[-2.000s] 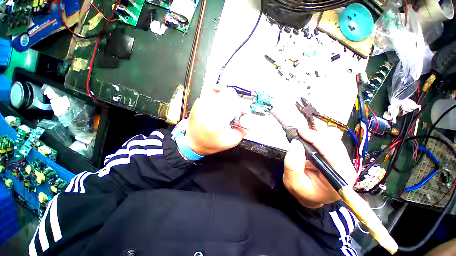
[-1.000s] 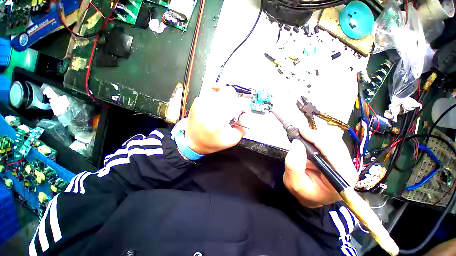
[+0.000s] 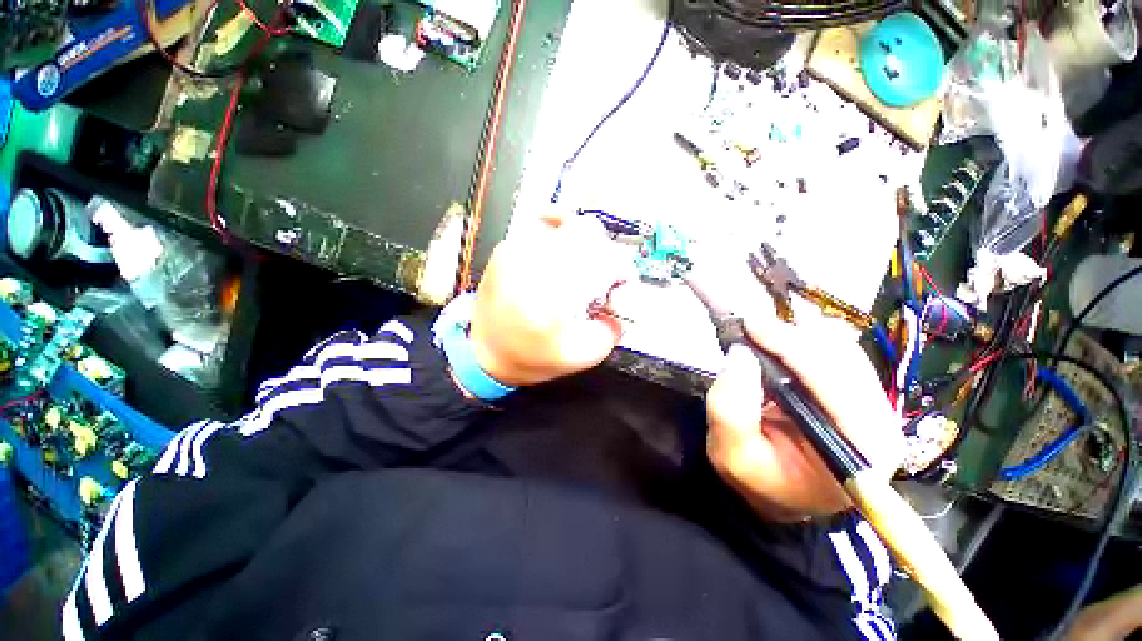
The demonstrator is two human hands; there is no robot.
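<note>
The small teal circuit board point(image 3: 663, 253) is held over the white sheet point(image 3: 601, 119), just beyond my left fingertips. My left hand point(image 3: 545, 301) is closed around dark and red leads that run toward the board; the fingers hide the exact grip. My right hand point(image 3: 802, 420) holds the soldering iron point(image 3: 814, 426) by its black grip, its yellowish handle end pointing toward the lower right. The iron's thin tip is at the board's lower right edge; whether it touches is unclear. The cutting pliers point(image 3: 802, 291) lie open on the sheet beyond my right hand.
Loose components point(image 3: 749, 157) are scattered on the sheet's far part. A teal dish point(image 3: 900, 59) stands at the back right. A wire bundle point(image 3: 914, 326) and clear plastic bags point(image 3: 1021, 138) lie on the right. Blue bins with boards point(image 3: 75, 426) are at left. Another person's hand shows at the lower right corner.
The view has shifted slightly, moving the bench in the picture. The board looks slightly turned compared with two seconds ago. Both hands keep their holds, with the iron tip still by the board.
</note>
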